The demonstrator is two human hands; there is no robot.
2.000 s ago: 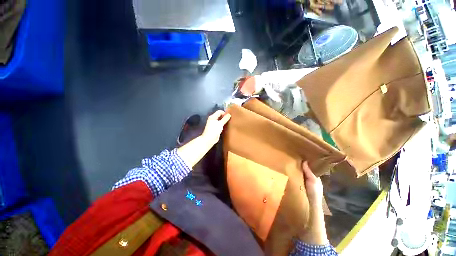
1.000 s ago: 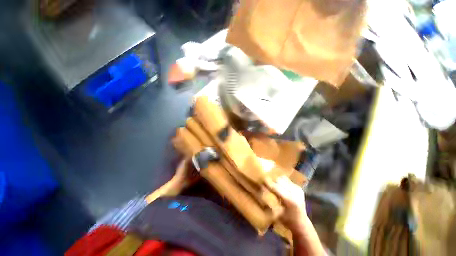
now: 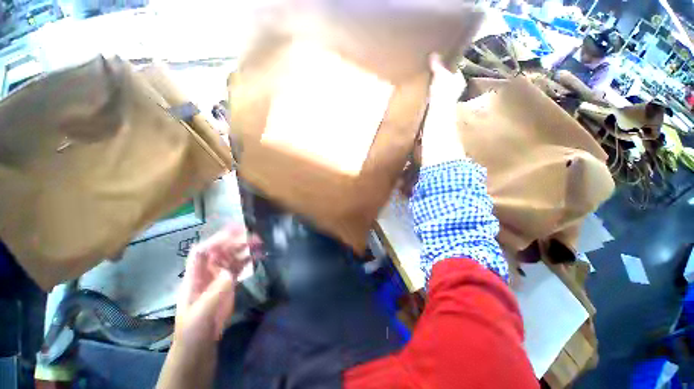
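A tan-brown bag body (image 3: 304, 175) hangs blurred in the upper middle, with a bright rectangular pocket patch (image 3: 327, 106) on it. My right hand (image 3: 441, 95) grips its upper right edge; the fingertips are partly hidden. My left hand (image 3: 213, 266) is blurred, below and left of the bag body. It touches nothing visible and its fingers look loosely apart. Another brown bag body (image 3: 84, 175) lies at the left.
More brown bag bodies (image 3: 533, 152) are piled at the right, over a white board (image 3: 544, 311). A dark bin (image 3: 281, 228) is below the held bag. A green-edged machine (image 3: 163, 228) shows at the left. A person (image 3: 590, 61) is at the upper right.
The view has swung right towards the bag pile. The folded brown piece held at my lap is now an open bag body raised in my right hand. My left hand is away from it.
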